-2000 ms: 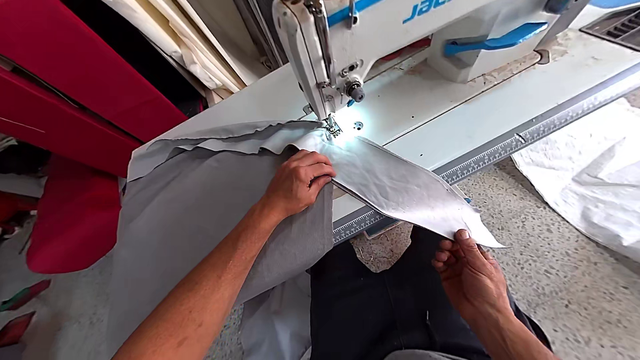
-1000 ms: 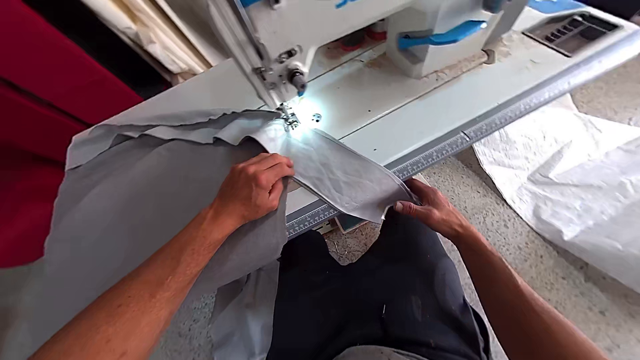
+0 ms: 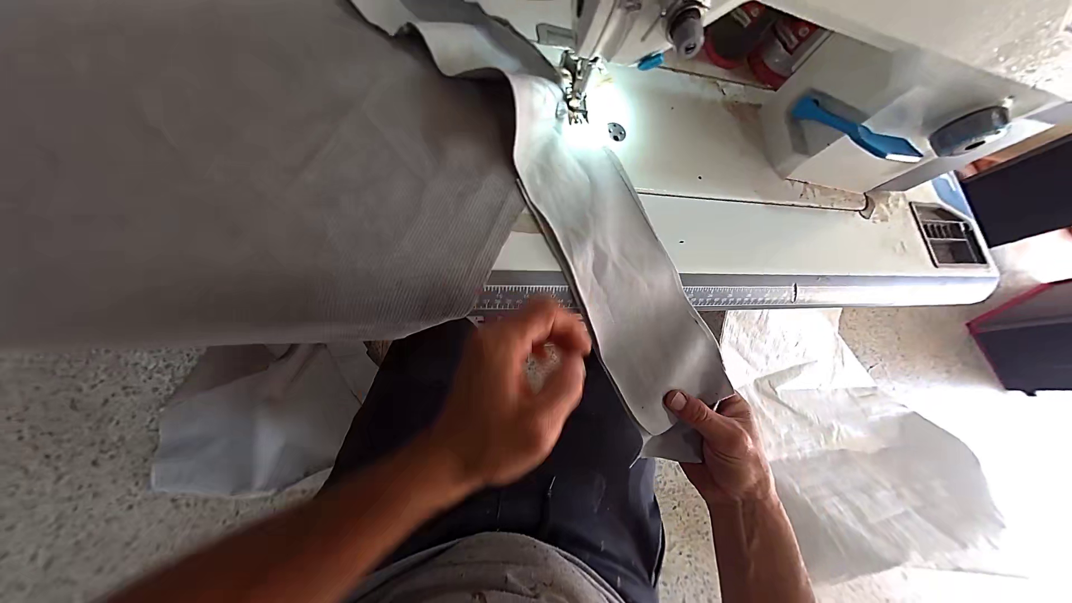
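A long strip of grey fabric (image 3: pixel 620 268) runs from under the presser foot (image 3: pixel 575 105) of a lit sewing machine (image 3: pixel 628 25) down past the table edge. My right hand (image 3: pixel 724 435) pinches the strip's lower end, thumb on top. My left hand (image 3: pixel 519 385), blurred, is off the fabric just left of the strip, above my lap; its thumb and fingertips are curled towards each other, and nothing shows between them. A large grey fabric panel (image 3: pixel 251 167) spreads over the left of the view, its upper edge rippled near the needle.
A ruler tape (image 3: pixel 737 296) lines the front edge of the white table (image 3: pixel 796 239). A blue lever (image 3: pixel 854 130) is on the machine, with red-capped containers behind. White sheeting (image 3: pixel 871 469) lies on the speckled floor at right, and pale cloth (image 3: pixel 251 419) hangs at lower left.
My left hand has let go of the fabric near the needle and moved back towards my lap. My right hand still holds the strip's end. The view has turned and shifted.
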